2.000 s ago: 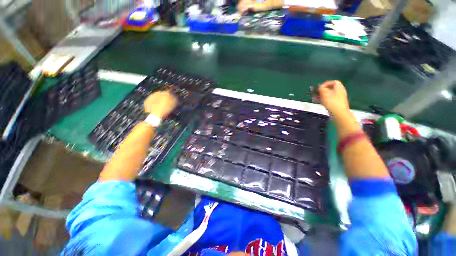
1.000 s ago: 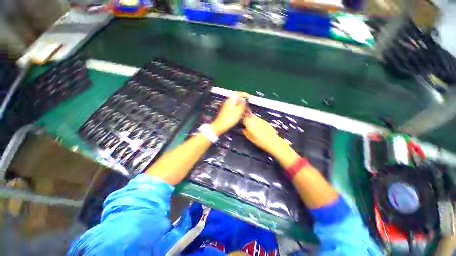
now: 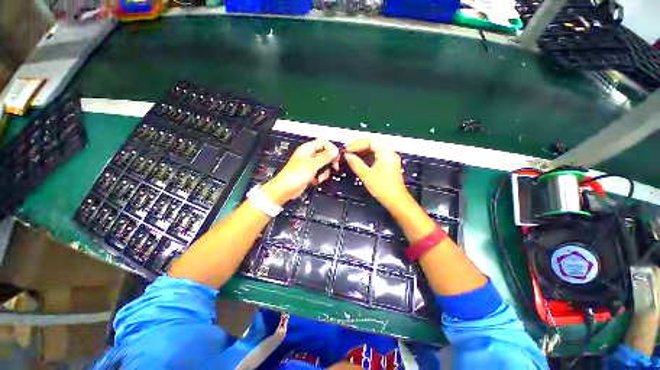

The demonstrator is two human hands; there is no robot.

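My left hand (image 3: 312, 165) and my right hand (image 3: 373, 165) meet over the upper part of the centre tray (image 3: 326, 238), a glossy black grid of large square cells. Between the fingertips is a small dark unit (image 3: 341, 152), mostly hidden by the fingers. Both hands are bare and pinch it from either side. Some cells at the centre tray's left edge hold small metallic units. The left tray (image 3: 155, 173) is black and holds rows of metallic-looking units, with a few bare cells near its upper right.
A fan with a round white label (image 3: 574, 264), a solder wire reel (image 3: 561, 194) and black cables stand at the right. Another black tray (image 3: 43, 148) lies far left. Small dark pieces (image 3: 470, 126) lie on the green belt (image 3: 376, 79). A person's arm (image 3: 644, 325) shows far right.
My hands were apart two seconds ago, left over the left tray and right by the belt. They came together over the centre tray and remain together there. The view has shifted.
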